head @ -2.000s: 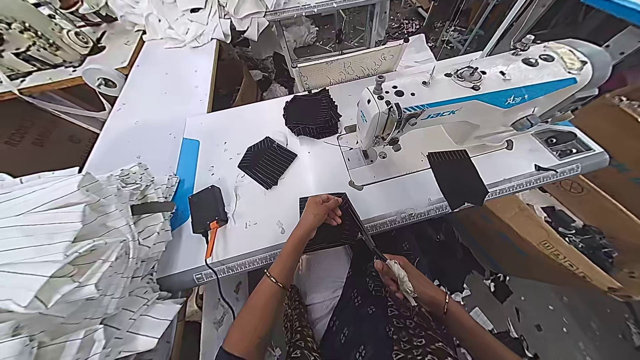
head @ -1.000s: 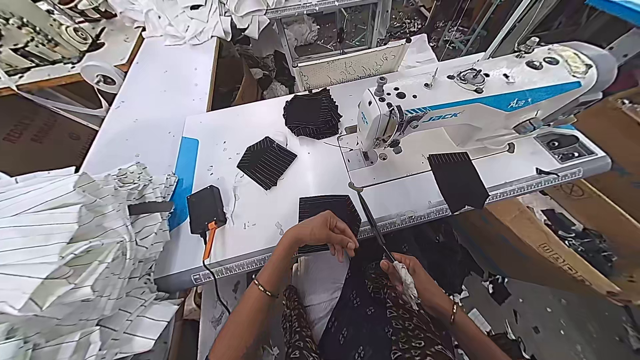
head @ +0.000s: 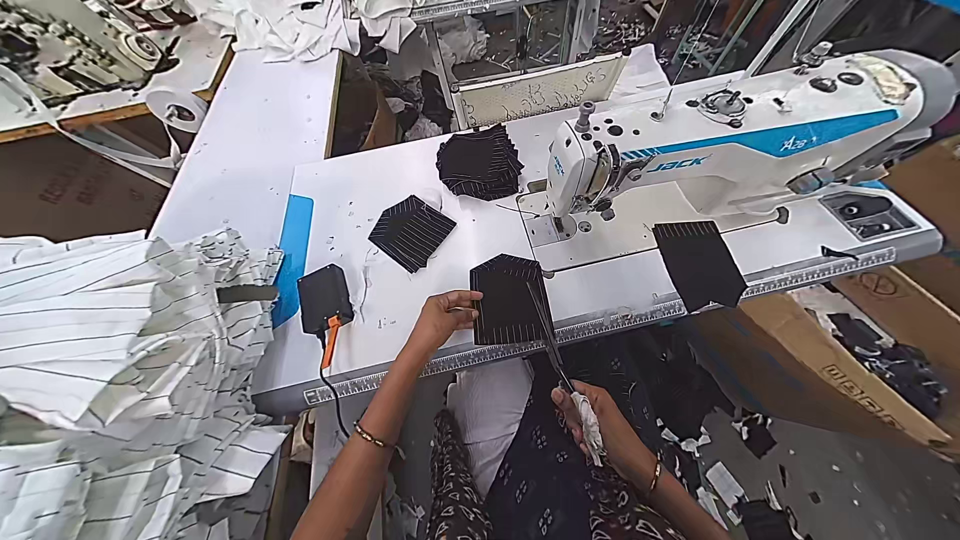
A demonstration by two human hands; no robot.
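A black pinstriped pocket-shaped fabric piece (head: 506,300) lies at the table's front edge. My left hand (head: 444,319) has its fingertips on the left edge of this piece. In my right hand (head: 596,420) is a pair of scissors (head: 553,351) with cloth-wrapped handles; the blades lie over the piece's right side. Another black striped piece (head: 412,232) rests farther back on the left, near a stack of black pieces (head: 480,162). One more black piece (head: 699,264) hangs partly over the front edge at the right.
A Jack sewing machine (head: 720,142) stands at the back right of the white table (head: 420,315). A black box (head: 325,298) with an orange-handled tool (head: 331,342) sits at left. White striped fabric (head: 82,360) is heaped on the far left. A cardboard box (head: 817,375) with scraps is at right.
My left hand has moved left, from near the scissors to the left edge of the piece. The scissors, upright beyond the table edge one second ago, now lie over the piece.
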